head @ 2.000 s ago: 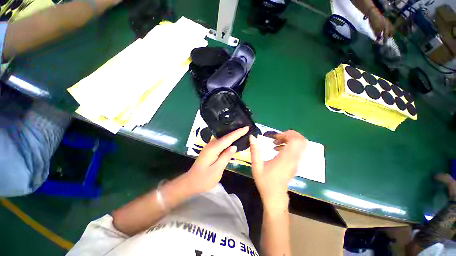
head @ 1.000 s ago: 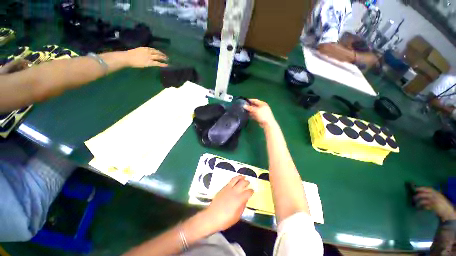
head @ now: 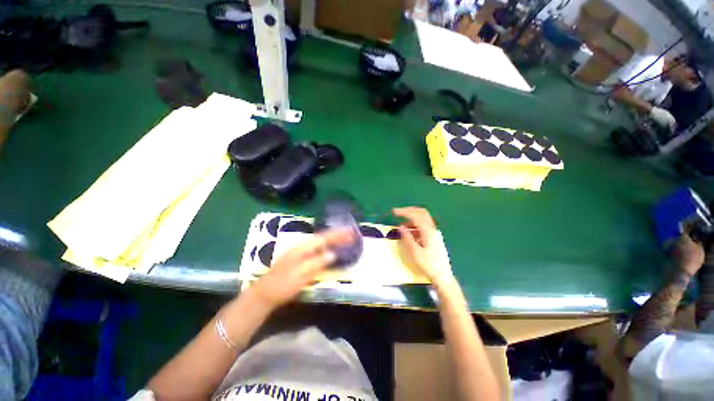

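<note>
My left hand (head: 293, 270) holds a blurred, dark oval plastic housing (head: 342, 235) above the pad sheet. The pad sheet (head: 384, 262) lies at the bench edge, with black round pads along its far side and left end and a bare pale strip nearer me. My right hand (head: 423, 247) is over the sheet's right part, its fingertips by a black pad (head: 395, 233); whether it grips the pad cannot be told. A heap of black housings (head: 286, 168) lies beyond the sheet.
Spent backing sheets (head: 149, 188) fan out at left. A white upright (head: 270, 66) stands behind the heap. A yellow-edged pad stack (head: 493, 168) is at right. Black grilles (head: 381, 63) lie farther back. An open carton (head: 450, 372) is below the bench; a person at right holds a blue box (head: 679, 215).
My right hand has come back from the heap to the sheet. My left hand has left the sheet's surface and now holds a housing. The neighbour's outstretched arm at left has drawn back.
</note>
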